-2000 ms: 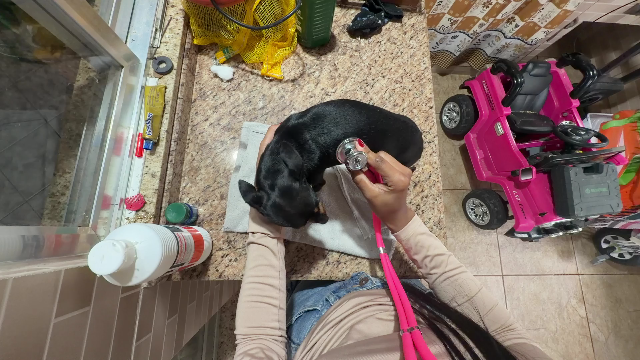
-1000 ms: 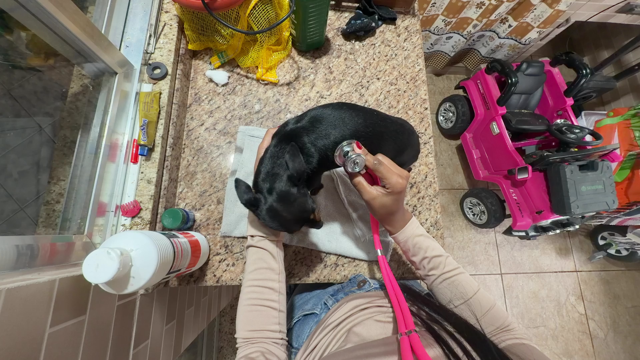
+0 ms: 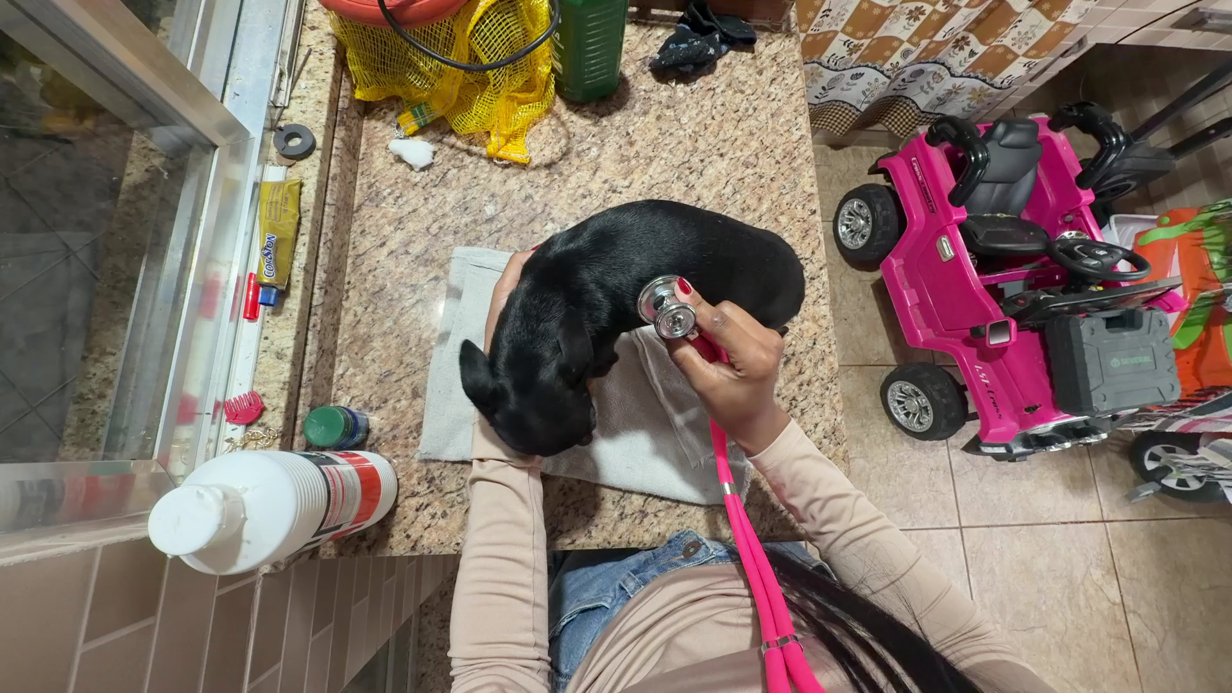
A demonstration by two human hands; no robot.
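A small black dog (image 3: 626, 279) lies curled on a light grey cloth (image 3: 616, 472) on the speckled granite counter (image 3: 423, 212). My right hand (image 3: 736, 361) grips the metal chest piece of a stethoscope (image 3: 666, 306) and holds it against the dog's side. Pink tubing (image 3: 751, 549) runs from that hand down over my torso. My left hand (image 3: 505, 289) rests around the far side of the dog's head and chest; most of it is hidden by the dog, so its fingers do not show clearly.
A white bottle (image 3: 279, 505) and a green-capped jar (image 3: 334, 426) stand at the left. A glue tube (image 3: 279, 231) lies on the sill. Yellow netting (image 3: 462, 67), a green container (image 3: 589, 48) and dark fabric (image 3: 701, 40) are at the back. A pink toy car (image 3: 1011, 279) stands on the floor.
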